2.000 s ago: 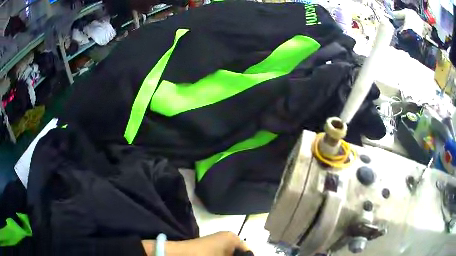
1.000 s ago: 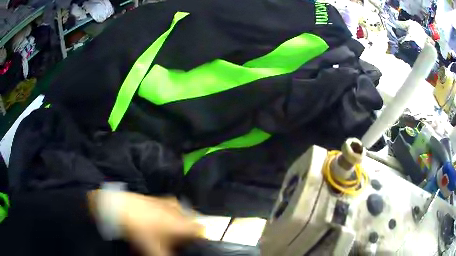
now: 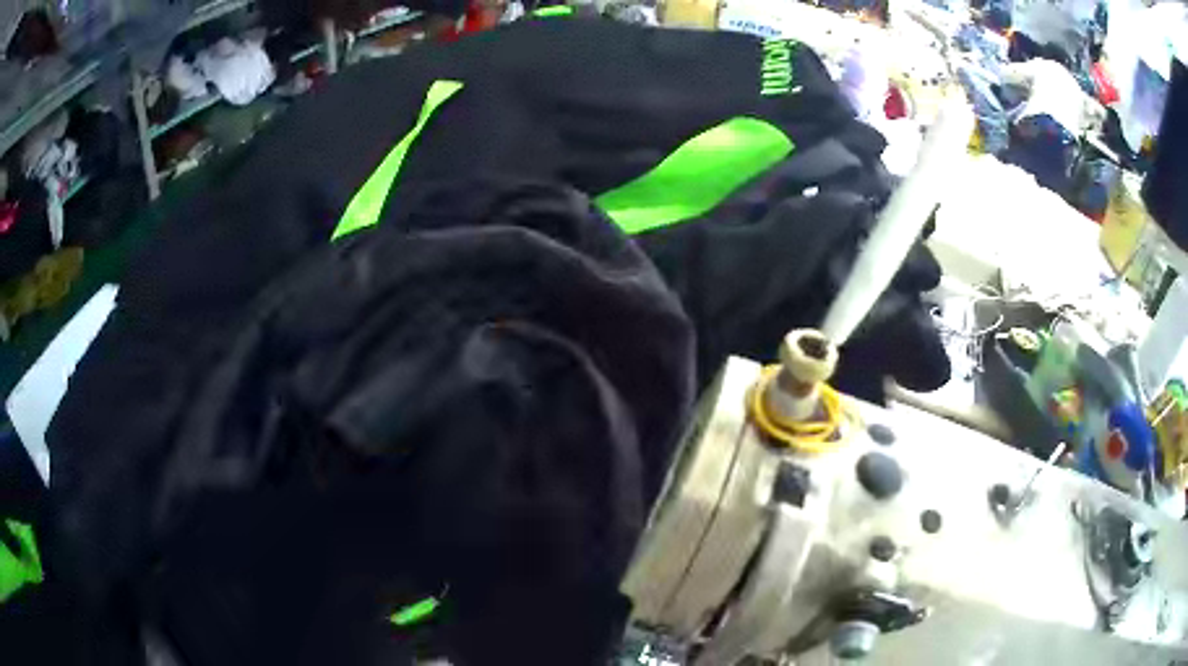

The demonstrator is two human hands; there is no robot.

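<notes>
A black garment (image 3: 521, 377) is bunched up in a rounded heap in front of me, left of the sewing machine head (image 3: 834, 520). A small green tab (image 3: 417, 610) shows near its bottom. Behind it lies a pile of black cloth (image 3: 560, 104) with bright green panels (image 3: 704, 169) and green lettering (image 3: 778, 68). Neither of my hands can be made out; the black cloth fills the lower left and middle. The needle area is not visible.
The cream machine head fills the lower right, with a brass post (image 3: 805, 371) and yellow ring on top. A pale bar (image 3: 899, 221) rises behind it. White paper or cloth (image 3: 59, 377) sticks out at left. Shelves (image 3: 143, 117) stand beyond; clutter lies at right.
The black garment has been raised and bunched over the pile, covering the lower green panel and part of the others. The hand seen one second ago is no longer visible.
</notes>
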